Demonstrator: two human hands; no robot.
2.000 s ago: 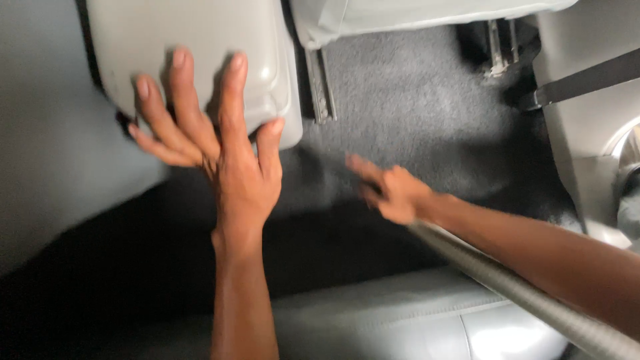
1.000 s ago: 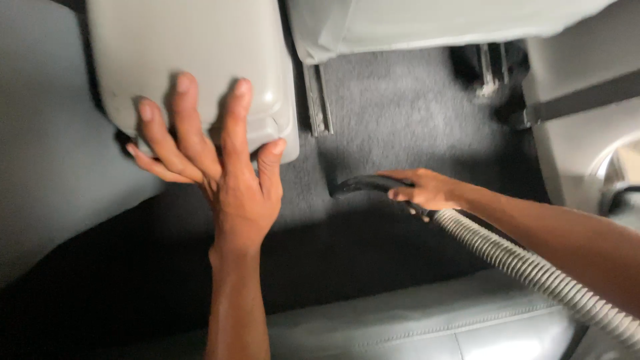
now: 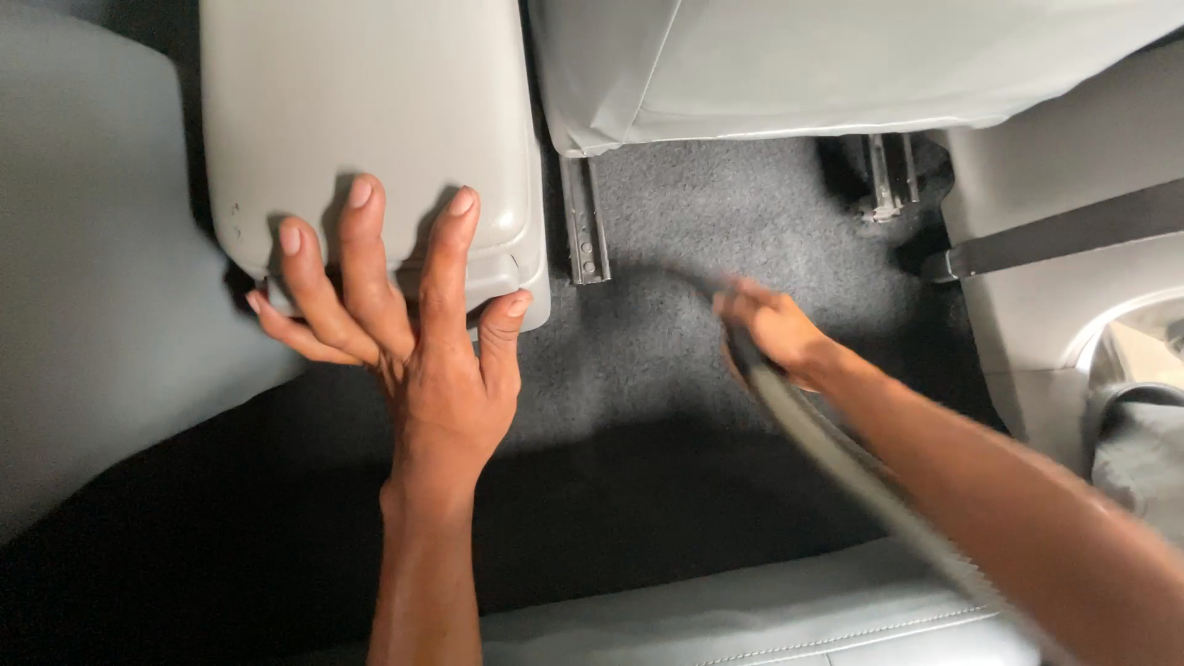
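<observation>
My left hand (image 3: 444, 370) rests with spread fingers on the rear edge of a light grey centre console (image 3: 370, 111), holding nothing. My right hand (image 3: 777, 328) is closed around the black curved handle (image 3: 740, 347) of a vacuum hose, blurred by motion. From the handle the grey ribbed hose (image 3: 832, 467) runs down to the lower right, beneath my forearm. The black nozzle end (image 3: 689, 273) points left over the dark carpet (image 3: 647, 361), just right of a metal seat rail (image 3: 585, 222). Blur hides whether the nozzle touches the carpet.
A grey front seat (image 3: 832, 65) overhangs the carpet, with a second seat rail (image 3: 888, 180) below it. Another seat (image 3: 83, 231) stands at left. The rear seat's edge (image 3: 740, 615) lies along the bottom. At right are the door-side trim (image 3: 1027, 314) and a dark belt strap (image 3: 1073, 231).
Against one second ago, my right hand has moved the nozzle forward, up the carpet towards the front seat. My left hand stays on the console.
</observation>
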